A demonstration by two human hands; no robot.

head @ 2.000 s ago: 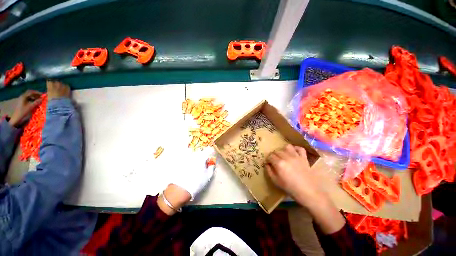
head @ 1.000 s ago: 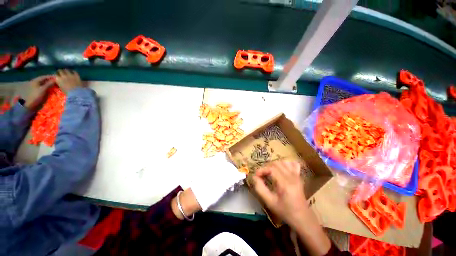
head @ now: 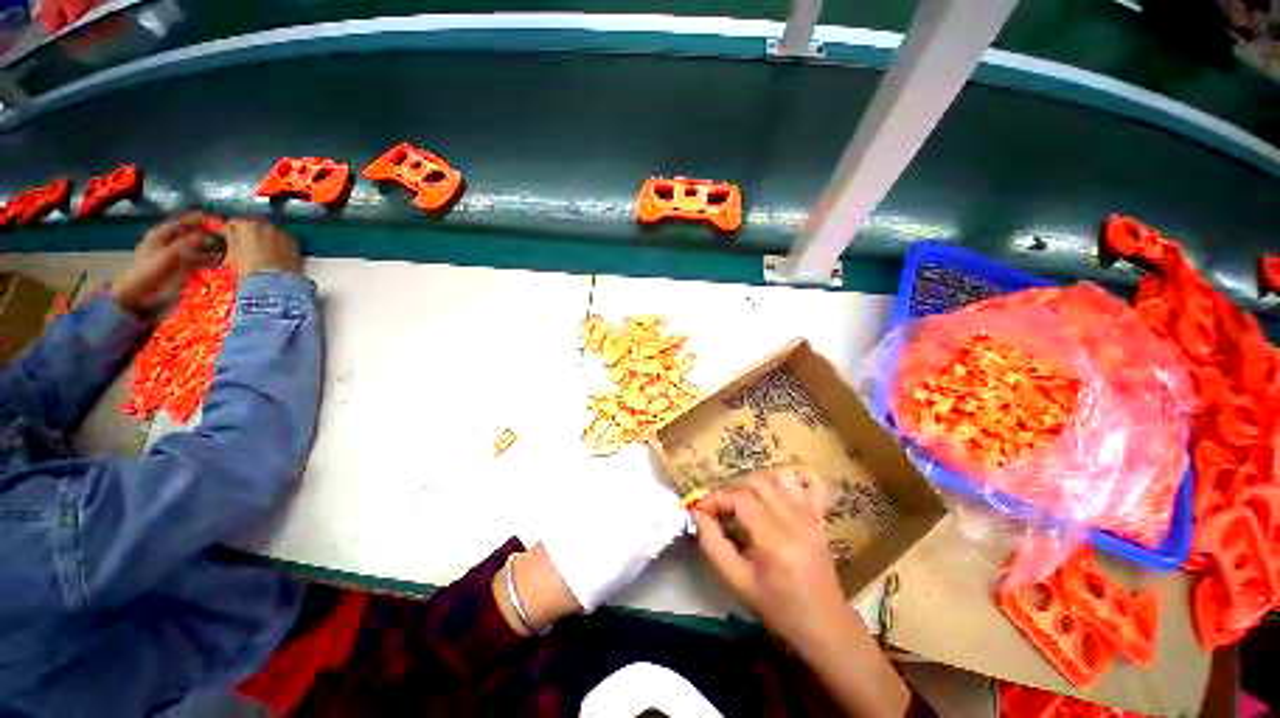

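My left hand (head: 618, 530), in a white glove, holds a small yellow-orange plastic part (head: 694, 498) at its fingertips, by the near left edge of the cardboard tray (head: 879, 550). My bare right hand (head: 781, 544) meets it there, fingers bent at the part; whether they pinch a metal piece cannot be seen. Small dark metal pieces (head: 775, 398) lie scattered in the tray. A loose pile of yellow-orange parts (head: 642, 382) lies left of the tray, with a separate bit (head: 504, 442) further left.
A blue crate (head: 898, 302) holds a clear bag (head: 1123, 379) of orange parts. Orange shells (head: 689, 202) lie along the belt and heap at the right (head: 1238, 463). A pale post (head: 898, 126) rises behind. A person's denim sleeve (head: 211, 463) is at the left.
My right hand has moved from inside the tray to its left edge and met my left hand, which has moved right and raised its part. The view has shifted.
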